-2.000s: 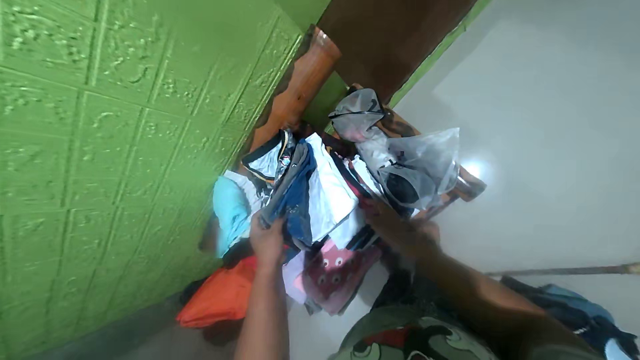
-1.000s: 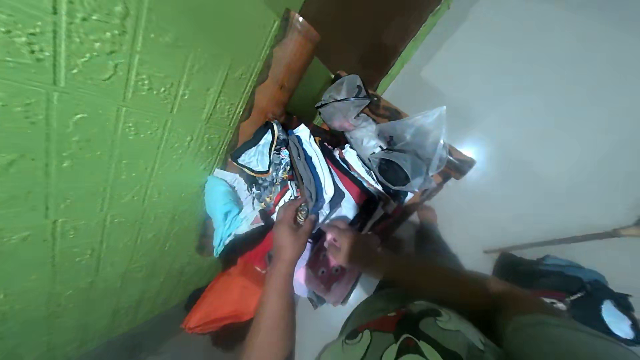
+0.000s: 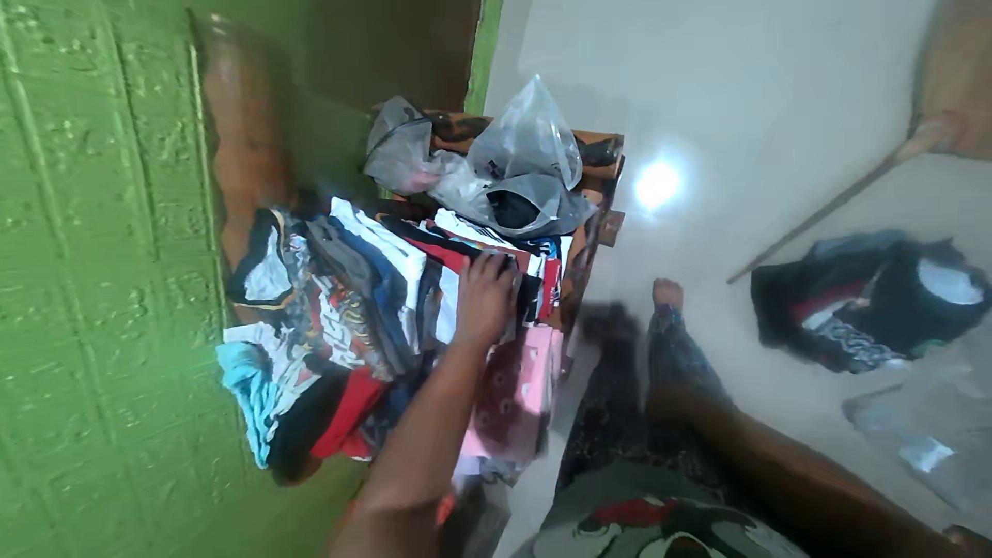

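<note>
My left hand (image 3: 487,298) lies over the row of folded clothes, its slightly spread fingertips touching dark and red garments (image 3: 446,254). White shirts (image 3: 380,248) and blue cloth are on its left; a pink patterned garment (image 3: 515,387) is below and to its right. Farther left are a grey garment (image 3: 341,256), a light-blue cloth (image 3: 248,387) and a red cloth (image 3: 353,411). My right hand (image 3: 674,399) is low beside my leg, blurred, its fingers not distinguishable. Clear plastic bags (image 3: 527,139) stand behind the clothes.
The clothes rest on a wooden bench (image 3: 608,174) against a green embossed wall (image 3: 101,232). On the floor at right are a dark clothes heap (image 3: 868,302) and a plastic bag (image 3: 922,434). Another person's hand (image 3: 938,132) holds a stick (image 3: 821,213).
My right hand has left the clothes and moved down to the right. My left hand has shifted right along the row. The view has swung, and another person's hand on the stick has come into sight.
</note>
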